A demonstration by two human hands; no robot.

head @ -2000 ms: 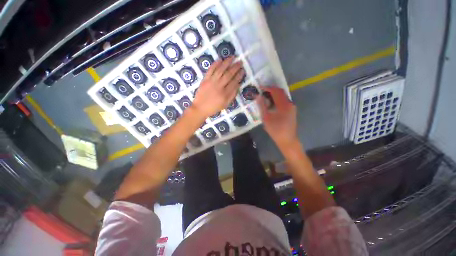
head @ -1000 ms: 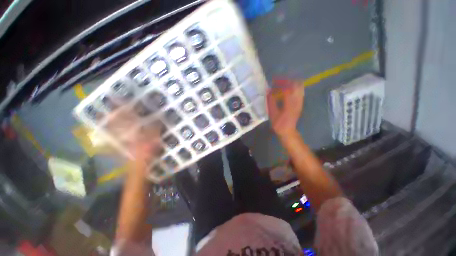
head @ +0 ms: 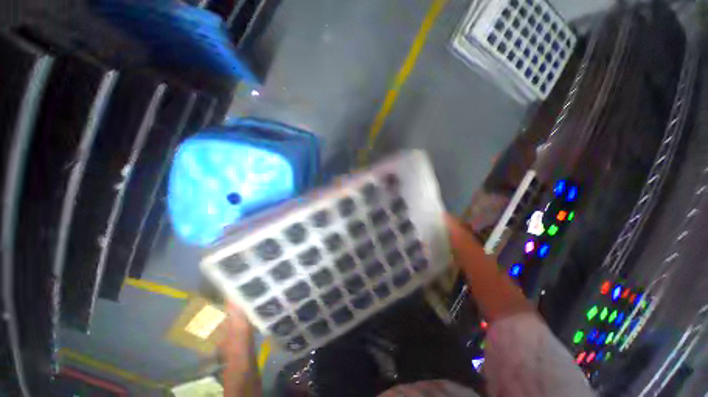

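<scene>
A white watch tray (head: 432, 203) with rows of square pockets is held in front of my body, tilted and somewhat blurred. Dark round watches sit in its pockets. My left hand (head: 237, 329) is at the tray's lower left edge, blurred, with its fingers partly hidden by the tray. My right hand (head: 452, 233) is at the tray's right edge, mostly hidden behind it; the forearm shows. Both hands hold the tray.
A blue plastic stool (head: 233, 186) stands just beyond the tray. Black rack shelves (head: 116, 170) rise at the left. A stack of white trays (head: 536, 85) lies at the upper right. Wire shelving (head: 648, 178) with coloured lights is at the right. Yellow lines cross the floor.
The view has turned, bringing the blue stool into sight. The left hand moved from over the watches to the tray's left edge. The right hand now grips the right edge.
</scene>
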